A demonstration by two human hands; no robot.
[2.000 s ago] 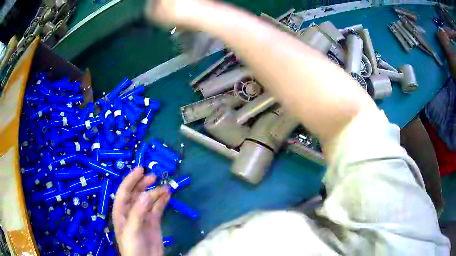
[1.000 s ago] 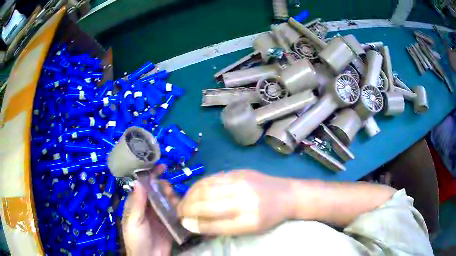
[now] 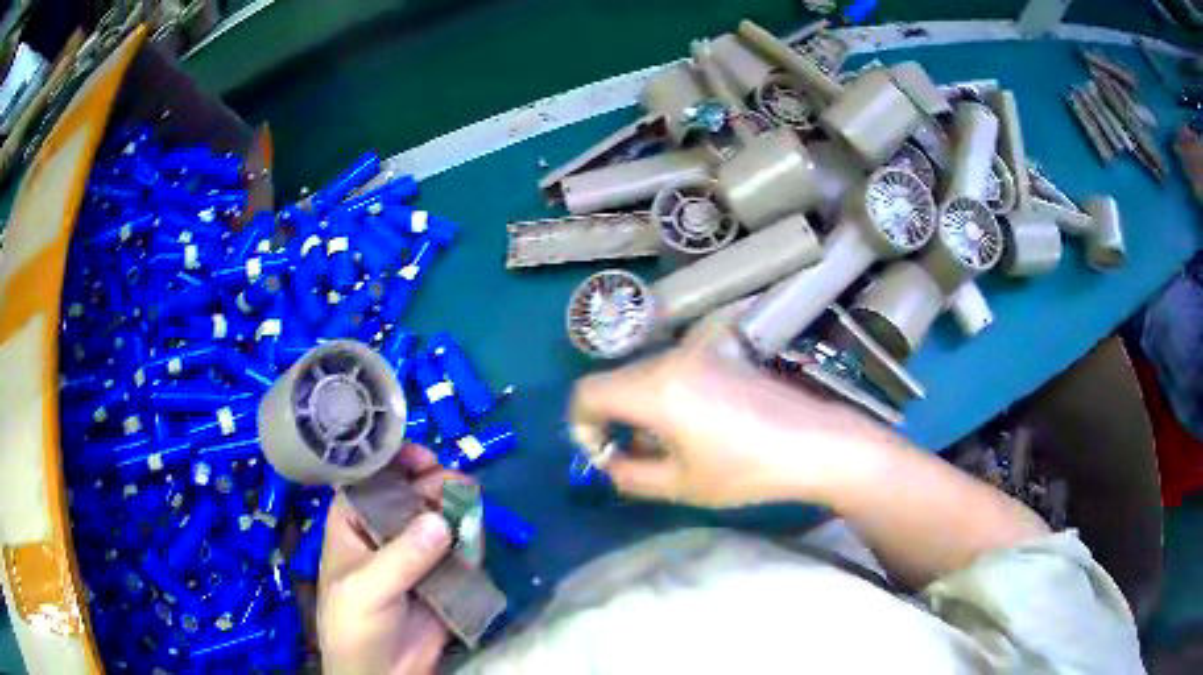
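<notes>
My left hand holds a beige-grey fan body by its handle, with the round spoked grille up and facing me. A green circuit board shows at the handle beside my thumb. My right hand is to the right of the fan, over the bench, with its fingers bent and slightly blurred. A small blue piece shows just below its fingertips; whether the hand holds it cannot be told. Many blue battery cells with white labels lie at the left, behind and around the held fan.
A carton with an orange-and-white edge bounds the cells at left. Fan bodies are piled on the blue-green bench. Behind runs a pale rail. Loose handle shells lie far right. A brown carton stands lower right.
My right hand has moved right, off the held fan's handle. The green board now shows at the handle, and the grille faces me more. One fan in the pile has turned, showing its grille.
</notes>
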